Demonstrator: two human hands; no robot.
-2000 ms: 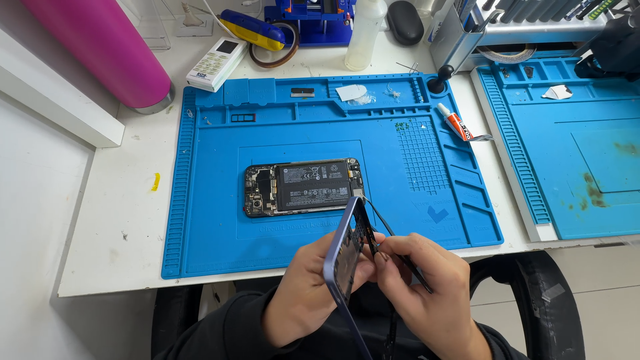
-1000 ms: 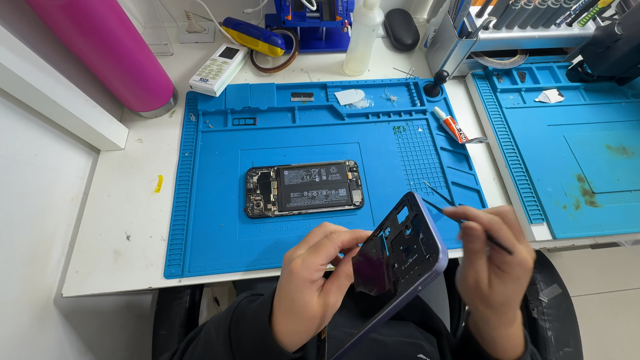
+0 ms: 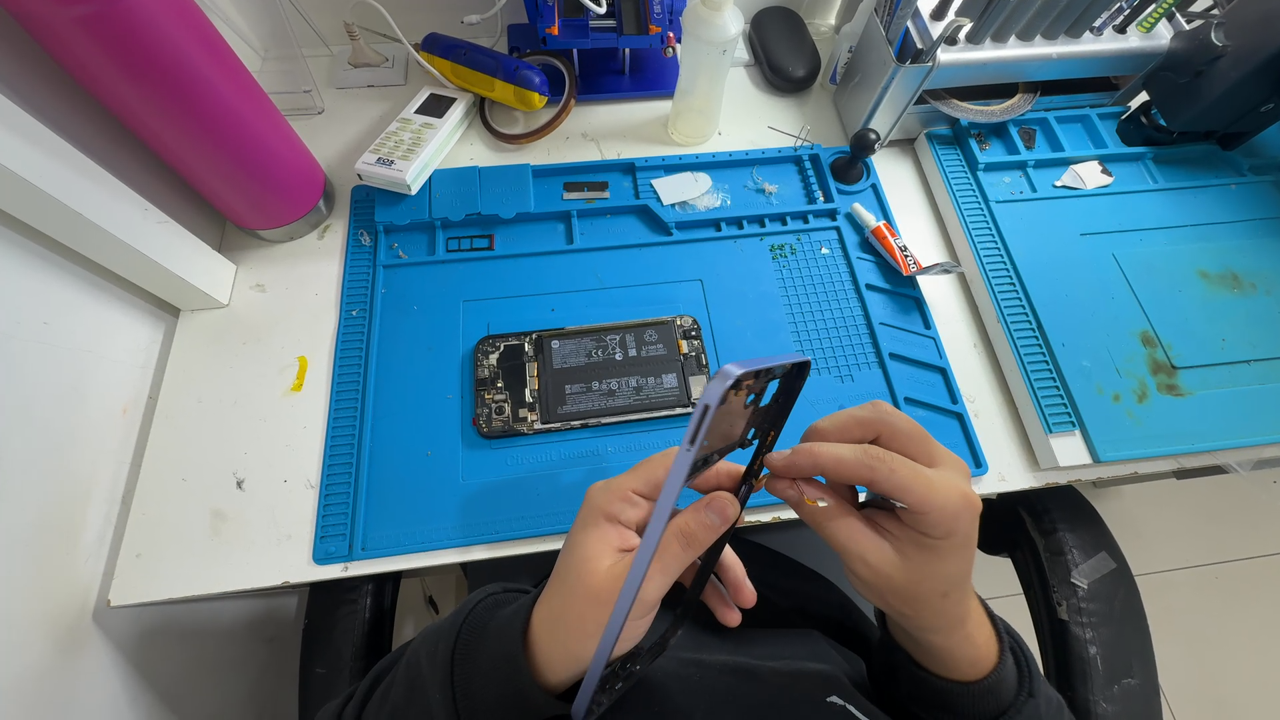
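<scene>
My left hand [image 3: 650, 550] grips a purple phone frame [image 3: 650, 520], which stands tilted on edge over the front of the blue mat; its dark inner side faces right. My right hand [image 3: 890, 510] pinches a small orange flex cable [image 3: 808, 499] between thumb and fingers, right beside the inner edge of the frame. Whether the cable is joined to the frame cannot be told. Behind the frame, an opened phone [image 3: 590, 375] with its black battery and circuit board exposed lies flat on the blue silicone repair mat [image 3: 420, 480].
A glue tube [image 3: 885, 240] lies at the mat's right edge. Along the back stand a white remote [image 3: 415, 135], a tape roll [image 3: 530, 105], a plastic bottle [image 3: 703, 75] and a black case [image 3: 783, 50]. A pink cylinder [image 3: 190, 110] is at left, a second mat [image 3: 1190, 330] at right.
The frame has turned from showing its inner face to being nearly edge-on. My right hand has moved left to the frame. The thin dark tool it held one second ago is no longer plainly visible.
</scene>
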